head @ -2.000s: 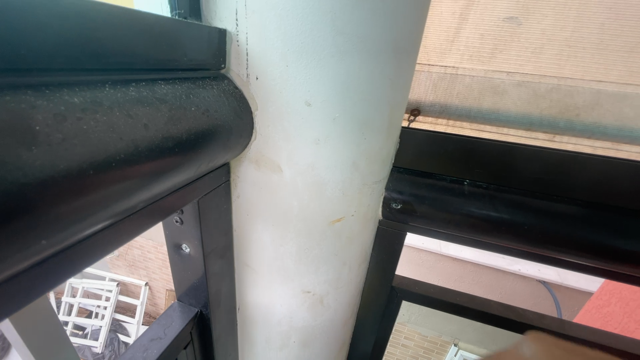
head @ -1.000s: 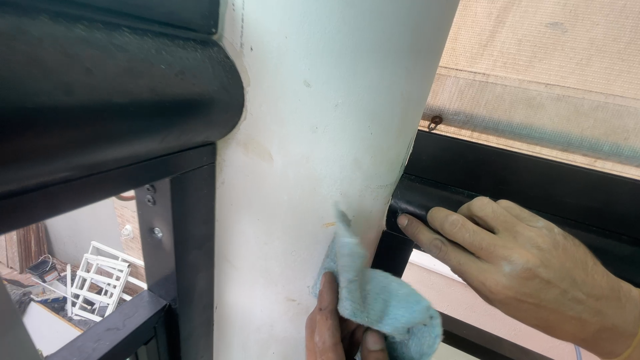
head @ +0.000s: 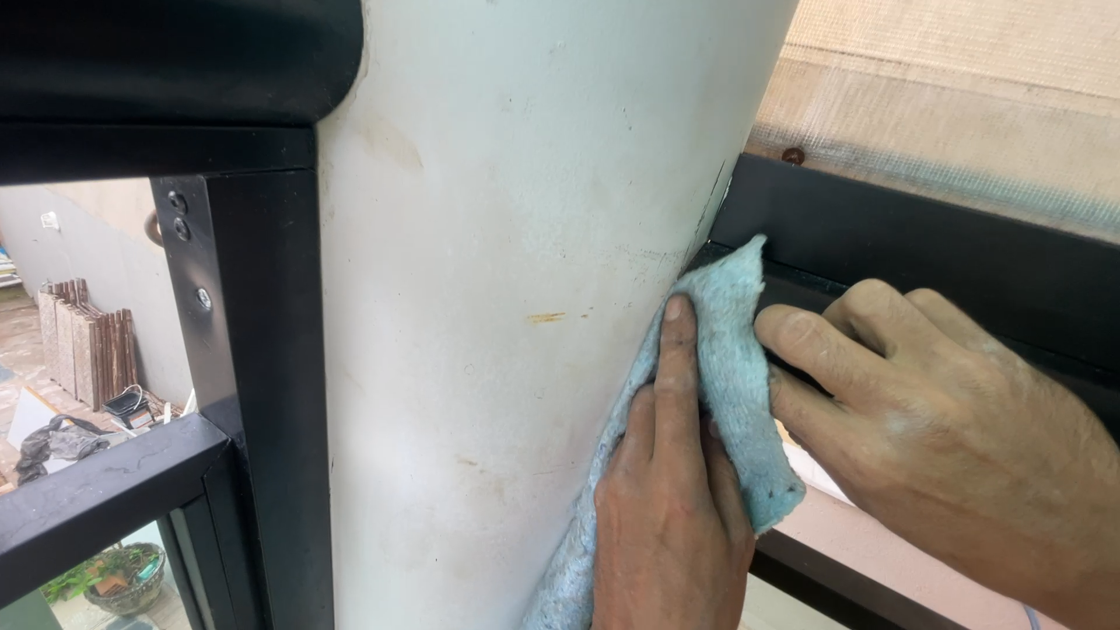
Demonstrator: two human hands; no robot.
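Note:
A white round column (head: 490, 262) with stains and a small yellow-brown mark fills the middle of the view. My left hand (head: 674, 490) comes up from below and presses a light blue cloth (head: 735, 350) against the column's right side, its index finger stretched along the cloth. From the right reaches my right hand (head: 927, 420), fingers bent, its fingertips at the cloth's right edge beside the black rail; whether they grip the cloth is not clear. A dark crack line runs down where column and rail meet.
At left stands a black metal frame (head: 271, 394) with screws, below a thick black rounded rail (head: 175, 57). On the right, a black rail (head: 927, 236) runs under a woven beige screen (head: 962, 79). Stacked boards (head: 83, 341) and a potted plant (head: 127, 577) show far below.
Both hands have come into view since the first frame. The cloth has moved up and right to the joint between column and rail. The view has shifted closer to the column.

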